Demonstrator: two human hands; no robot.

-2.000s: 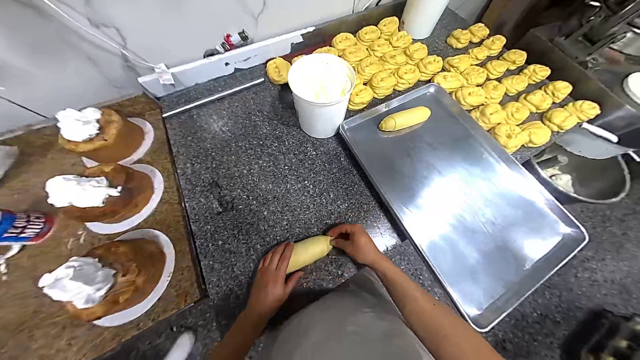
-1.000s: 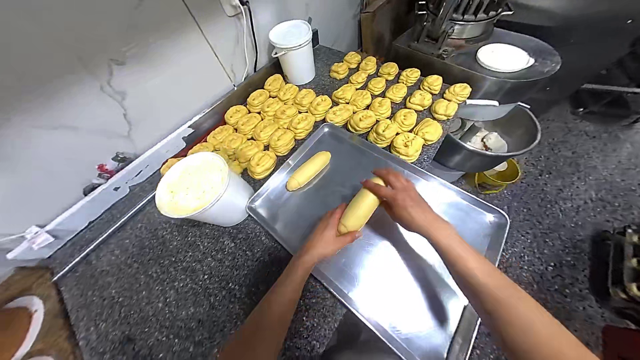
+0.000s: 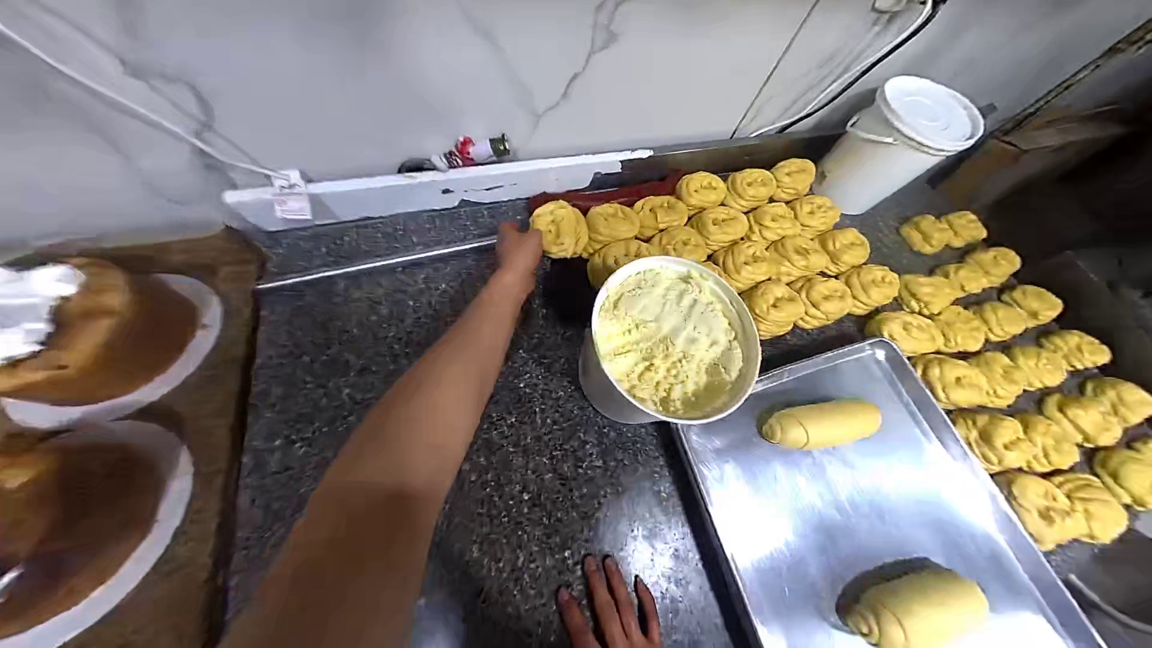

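Note:
My left hand (image 3: 519,250) reaches to the far side of the counter and touches the leftmost yellow dough piece (image 3: 559,229); its fingertips are partly hidden, so its grip is unclear. With fingers spread, my right hand (image 3: 612,605) rests on the dark speckled countertop (image 3: 526,513) at the bottom. A white bucket (image 3: 621,396) holding a pale yellow creamy mass (image 3: 673,337) stands between the hands and the dough rows. To the right, a metal sheet tray (image 3: 837,504) bears a rolled dough log (image 3: 823,424) near its far end and another rolled dough log (image 3: 922,612) near the bottom.
Coiled dough pieces (image 3: 994,373) stand in rows beyond and right of the tray. A lidded white bucket (image 3: 900,144) is by the wall. Cakes on white boards (image 3: 193,315) sit on a brown surface at left. A small figurine (image 3: 468,151) lies on the wall ledge.
The second dough log, between my hands over the tray a second ago, now lies on the tray. My left hand has moved to the leftmost dough piece, my right to the countertop. The view has swung left.

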